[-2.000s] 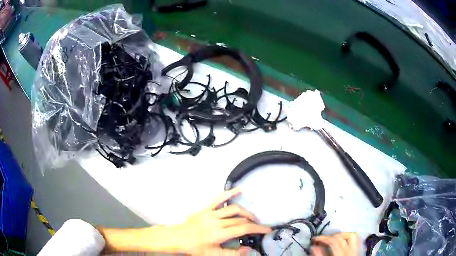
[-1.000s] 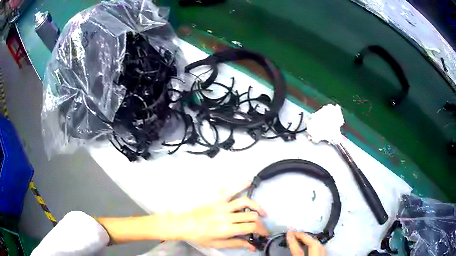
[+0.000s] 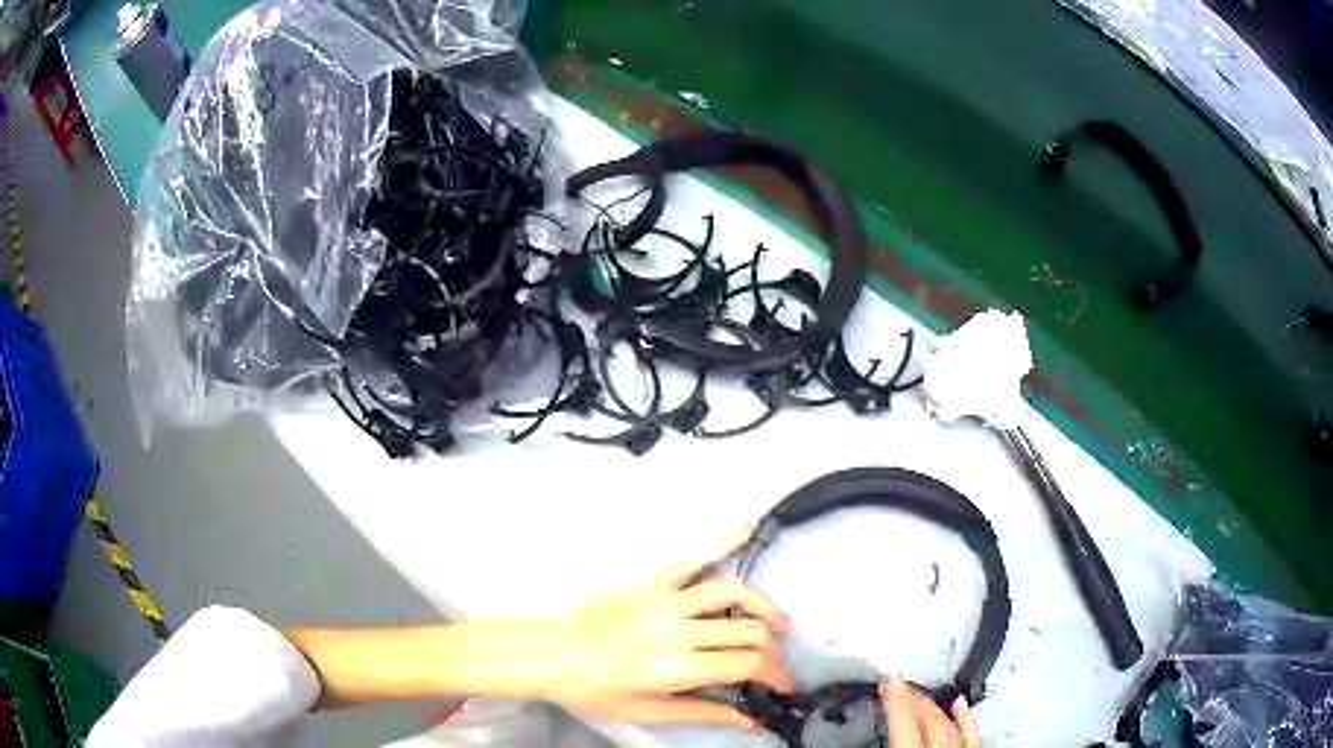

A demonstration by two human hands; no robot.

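A black headband (image 3: 899,490) lies as an arch on the white mat (image 3: 483,533), its ends toward the bottom edge. My left hand (image 3: 665,658) reaches in from the left, fingers on the headband's left end and the black yoke parts (image 3: 833,716) there. My right hand (image 3: 924,719) is cut off by the bottom edge; its fingertips are at the yoke parts near the headband's right end. The fingers hide the joints.
A clear plastic bag (image 3: 234,234) spills a yoke pile (image 3: 439,249) at left, with another headband (image 3: 845,234) over loose yokes. A black-handled tool (image 3: 1082,563) with a white wad (image 3: 980,365) lies right. A second bag (image 3: 1243,658) is lower right; a headband (image 3: 1170,190) lies on the green belt.
The bench things have shifted right in view. My right hand has moved left and lower, nearer my left hand. The headband's two ends are still at my hands.
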